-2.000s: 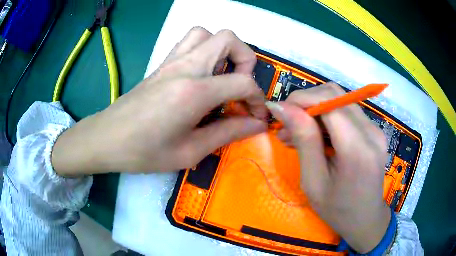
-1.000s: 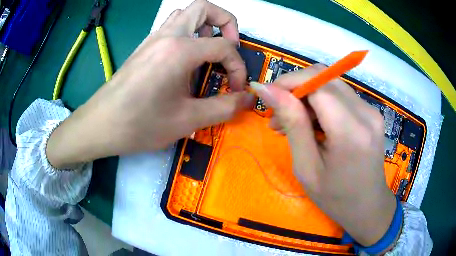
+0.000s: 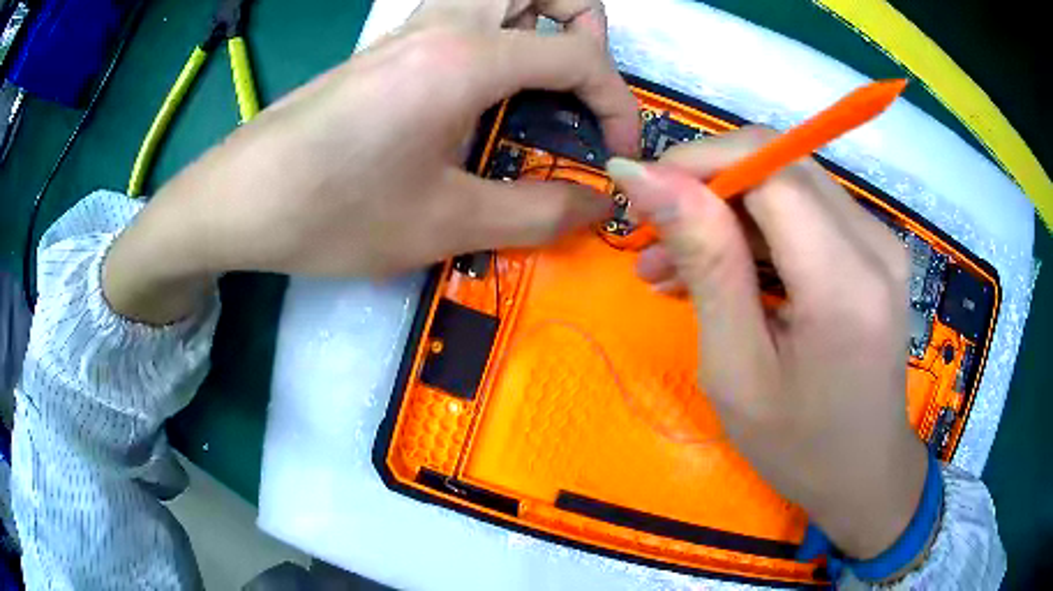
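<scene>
The orange tablet housing (image 3: 577,444) with a black rim lies tilted in view. A thin reddish cable (image 3: 618,387) curves across its large bay, and dark wires (image 3: 560,171) show at the upper left corner. My left hand (image 3: 393,150) is over that corner, thumb and fingers bent towards the wires; whether it grips one is hidden. My right hand (image 3: 797,335) holds the orange pry stick (image 3: 820,133), its pointed end sticking out up and right. My right thumb and fingertips are close to my left thumb, beside the main board (image 3: 670,129).
The white foam sheet (image 3: 329,427) lies under the housing. Yellow-handled cutters (image 3: 167,121) lie on the green mat at the upper left, near a blue object (image 3: 75,52) and a black cord. A yellow edge line (image 3: 958,87) curves at the upper right. A blue band is on my right wrist.
Both hands have shifted slightly right and up compared with one second ago. My left fingers have moved off part of the corner, so dark wires and a dark part now show there.
</scene>
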